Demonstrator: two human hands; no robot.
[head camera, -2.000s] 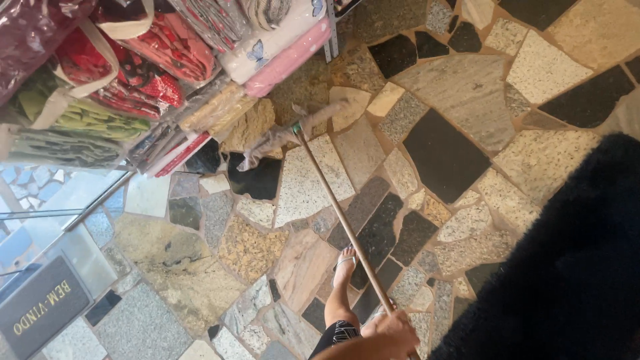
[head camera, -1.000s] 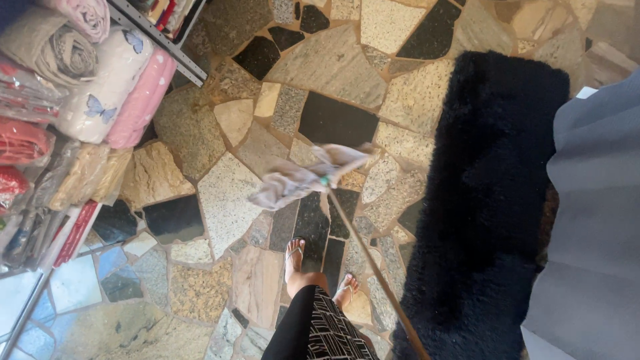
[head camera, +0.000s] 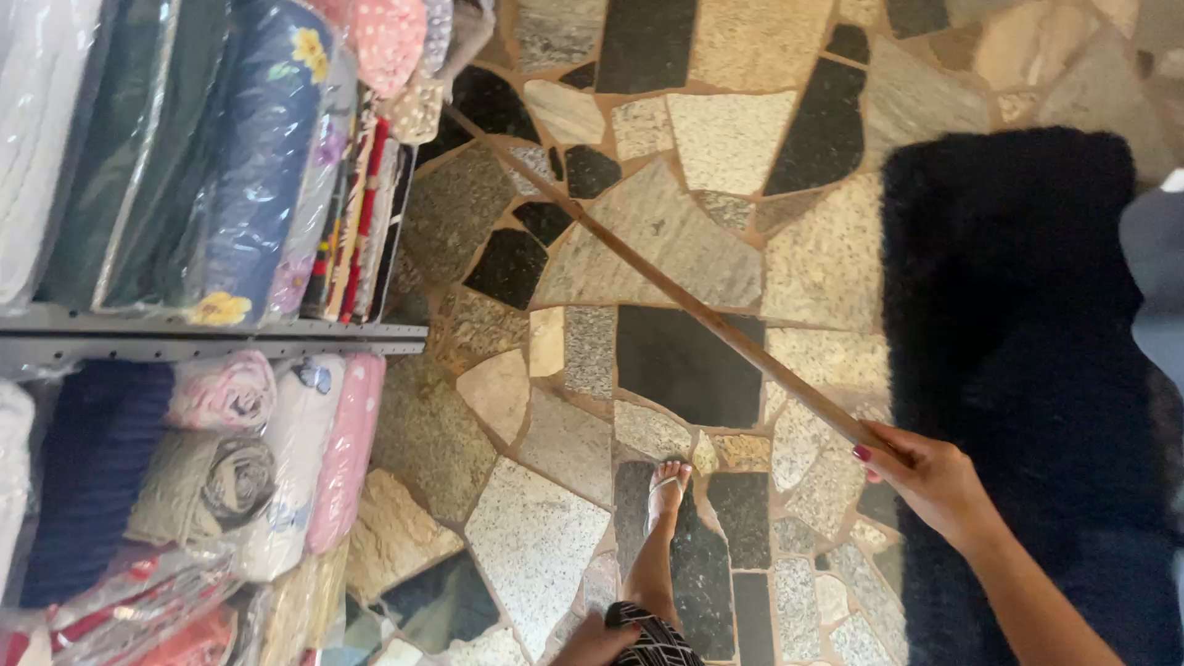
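Observation:
My right hand (head camera: 930, 476) is closed around the end of a long wooden mop handle (head camera: 684, 301) at the right of the view. From there the handle slants up and left over the stone floor, and its far end is hidden at the packed textiles. My left hand (head camera: 597, 638) shows blurred at the bottom edge, beside my patterned clothing; whether it holds anything I cannot tell. One foot in a flip-flop (head camera: 666, 495) stands on the floor just right of it. The cloth head of the mop is out of sight.
Metal shelving (head camera: 213, 338) on the left bears plastic-wrapped textiles (head camera: 264, 157) and rolled cloths (head camera: 236, 481). A dark fluffy rug (head camera: 1008, 370) lies along the right, with grey-blue fabric (head camera: 1156, 259) at its far side. The floor (head camera: 555, 536) is irregular stone pieces.
The mop's grey cloth, over the floor near my feet one second ago, has gone from view; the handle now points up-left toward the shelving. My right hand has come into view since then.

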